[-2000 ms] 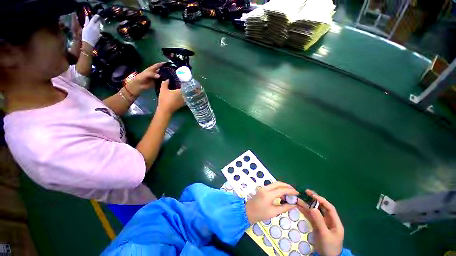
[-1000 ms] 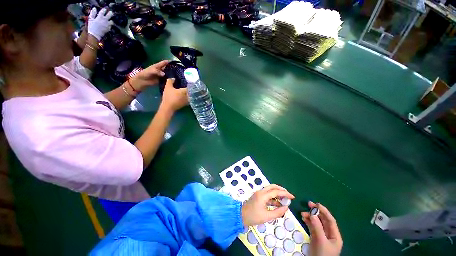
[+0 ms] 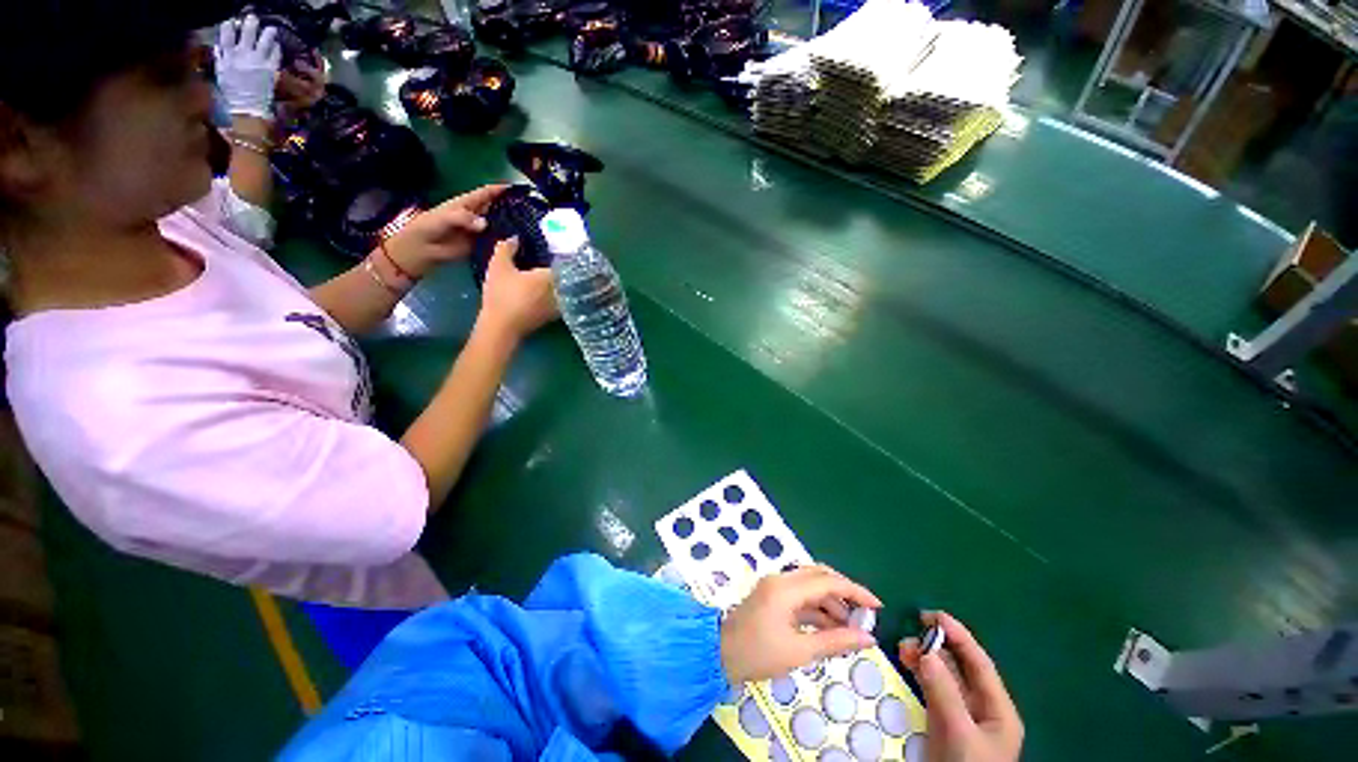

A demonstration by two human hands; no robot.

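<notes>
My left hand [image 3: 797, 622] comes from a loose blue sleeve and pinches a small pale round pad [image 3: 861, 618] at its fingertips. My right hand [image 3: 964, 688] holds a small round piece [image 3: 932, 640], dark with a pale rim, between thumb and finger. The hands are a little apart. Below them lies a yellow-edged pad sheet [image 3: 839, 715] with rows of grey-white circles, partly under my left hand. A white sheet [image 3: 733, 524] with dark circles lies beyond it, partly hidden by my left hand.
A water bottle [image 3: 599, 305] stands on the green worktop [image 3: 894, 357]. At left, a co-worker in pink [image 3: 224, 402] holds a black unit [image 3: 514, 231]. Black units [image 3: 350, 164] and stacked sheets [image 3: 879, 90] lie beyond. A grey metal post [image 3: 1251, 667] is at right.
Since the earliest frame, my hands have moved slightly apart, each keeping its small round piece. A co-worker's white-gloved hand at the upper left has shifted.
</notes>
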